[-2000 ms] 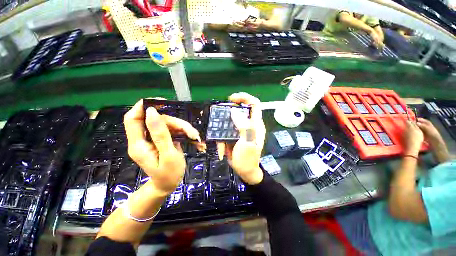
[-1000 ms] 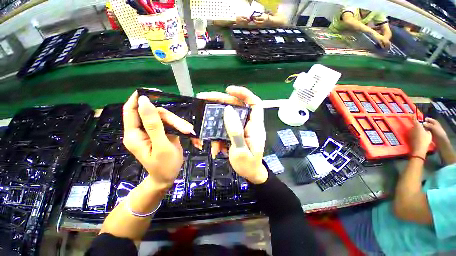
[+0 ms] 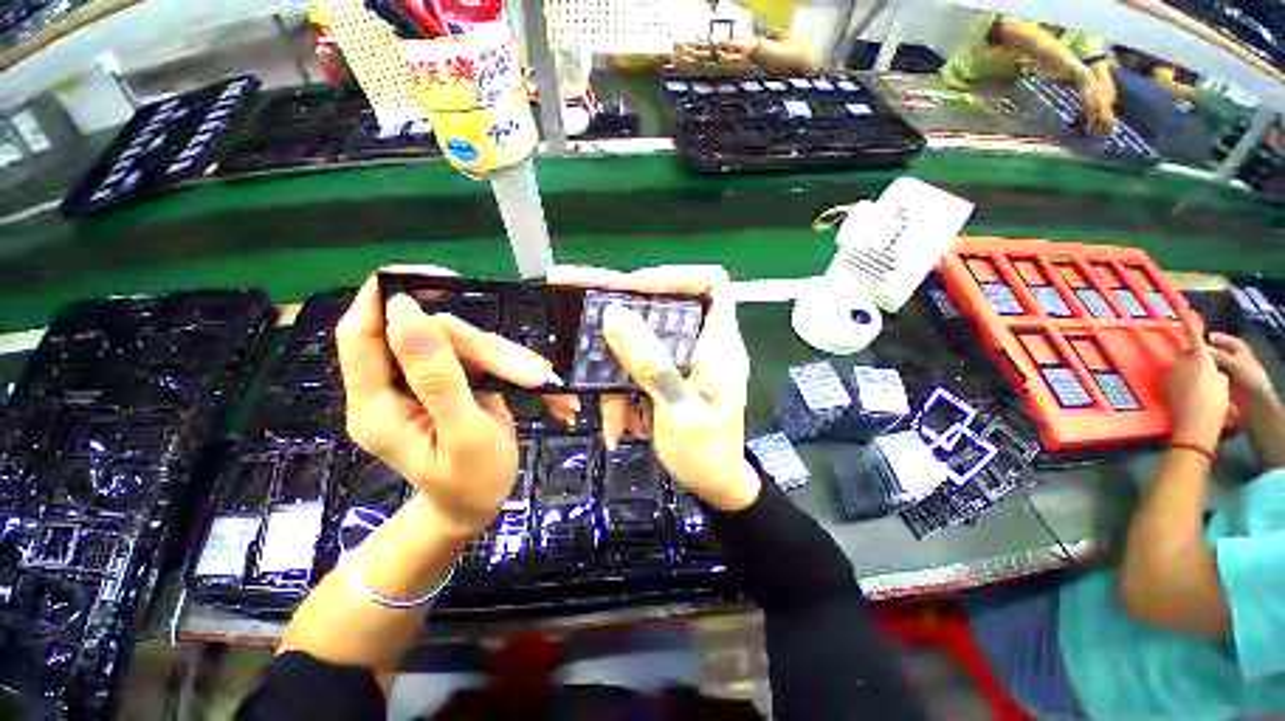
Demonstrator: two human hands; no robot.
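A black front housing [image 3: 486, 313] lies sideways between my hands above the blister tray [image 3: 571, 493]. My left hand [image 3: 440, 402] holds its left end, thumb on the near side. My right hand [image 3: 691, 387] holds its right end. A dark keypad with a grid of keys [image 3: 596, 352] sits in the housing's right part, with my right thumb across it. The thumb hides part of the keypad. Two pale parts lie in the tray's left front pockets.
Keypad stacks [image 3: 813, 395] and loose frames [image 3: 967, 454] lie right of the tray. A white fan [image 3: 837, 313] stands behind them. A red tray [image 3: 1036, 338] is under a neighbour's hands [image 3: 1201, 395]. Another black tray [image 3: 85, 423] is at left. A tool cup [image 3: 472, 113] hangs ahead.
The keypad and housing were apart or angled earlier; now they lie in line, with the keypad in the housing's right part. My right thumb has moved over the keys.
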